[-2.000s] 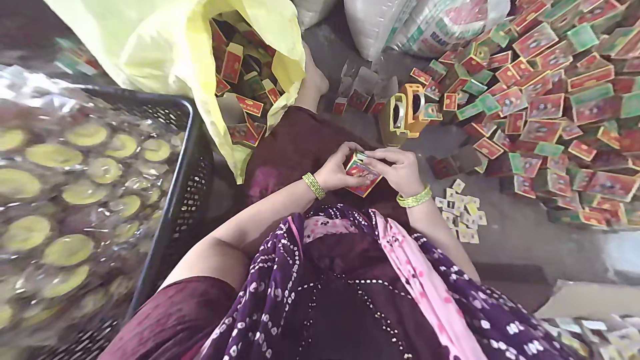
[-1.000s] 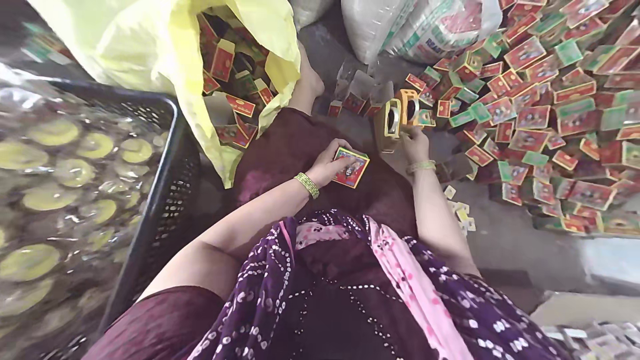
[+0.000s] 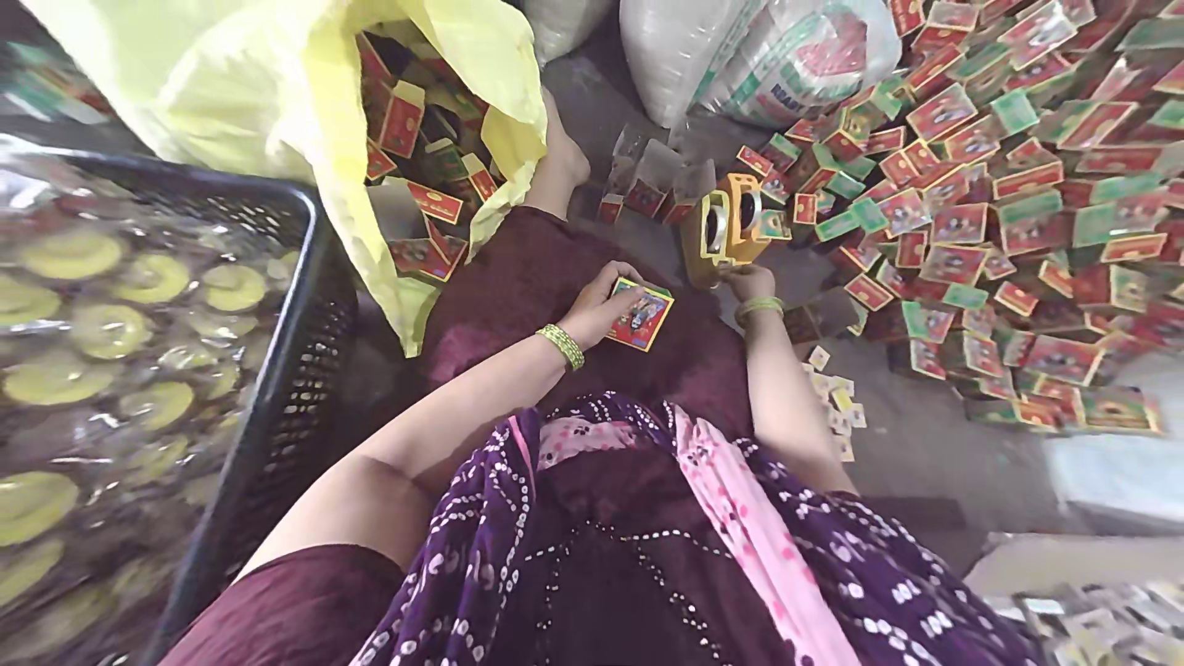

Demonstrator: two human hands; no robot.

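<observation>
My left hand [image 3: 601, 305] is closed on a small red printed cardboard box [image 3: 644, 319] with yellow edges, held above my lap with its printed face up. Farther right, my right hand [image 3: 749, 285] is at the near end of an orange-yellow tape dispenser [image 3: 708, 242]; its fingertips are partly hidden, so whether they grip it cannot be told. Two rolls of tape stand side by side on the dispenser. Several small pale squares [image 3: 840, 402] lie on the floor beside my right forearm.
At left stands a black plastic crate [image 3: 314, 277] of plastic-wrapped round yellow items. A yellow sack [image 3: 324, 102] holds red boxes. Many red and green boxes [image 3: 962, 222] are heaped at right. White sacks [image 3: 684, 55] stand ahead, near grey-sided boxes [image 3: 657, 180].
Both hands were together at the small box two seconds ago. My right hand has since left it and moved to the tape dispenser, while my left hand keeps the box.
</observation>
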